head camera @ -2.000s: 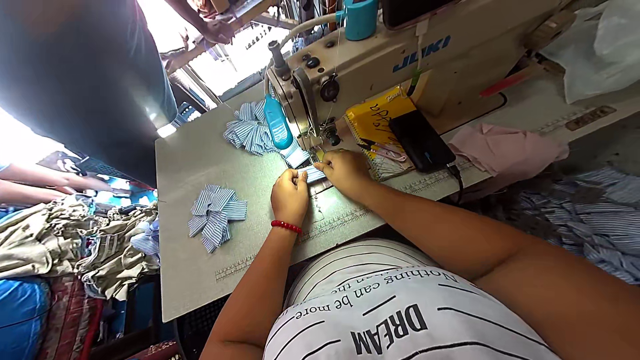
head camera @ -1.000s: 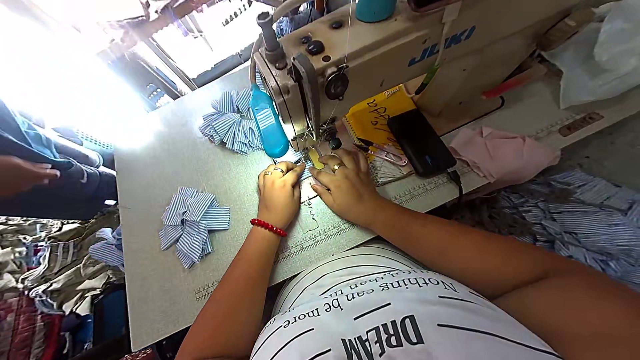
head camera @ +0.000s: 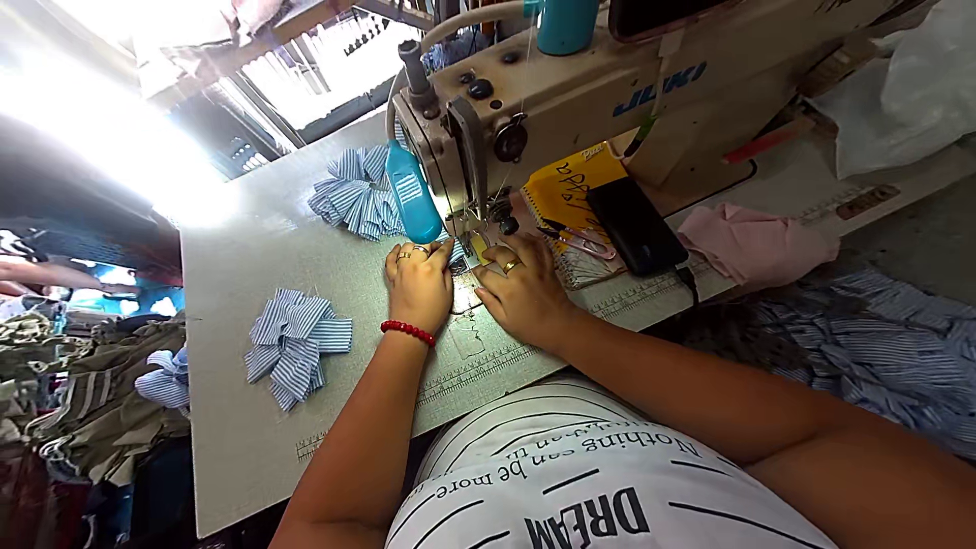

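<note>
A Juki sewing machine (head camera: 579,114) stands on a grey sewing table (head camera: 229,473). My left hand (head camera: 419,286), with rings and a red beaded bracelet, presses on a small piece of blue-and-white striped fabric (head camera: 457,250) just left of the presser foot (head camera: 473,236). My right hand (head camera: 526,290) lies right of the foot, its fingers by a yellow piece (head camera: 480,248) at the needle; whether it grips anything is hidden. A blue lamp (head camera: 413,194) hangs beside the machine head. Gathered striped fabric (head camera: 354,194) lies behind it, and a folded striped bow (head camera: 293,343) lies at the left.
Right of my right hand are a yellow notebook (head camera: 568,191), pink-handled thread snips (head camera: 587,242), a black phone or power bank (head camera: 637,226) with a cable, and pink cloth (head camera: 759,244). Striped fabric (head camera: 900,335) is heaped at the right, olive garments (head camera: 114,396) at the left.
Two seconds ago both hands were close together at the needle; now they are a little apart, lying flatter on either side of it. The view has shifted somewhat.
</note>
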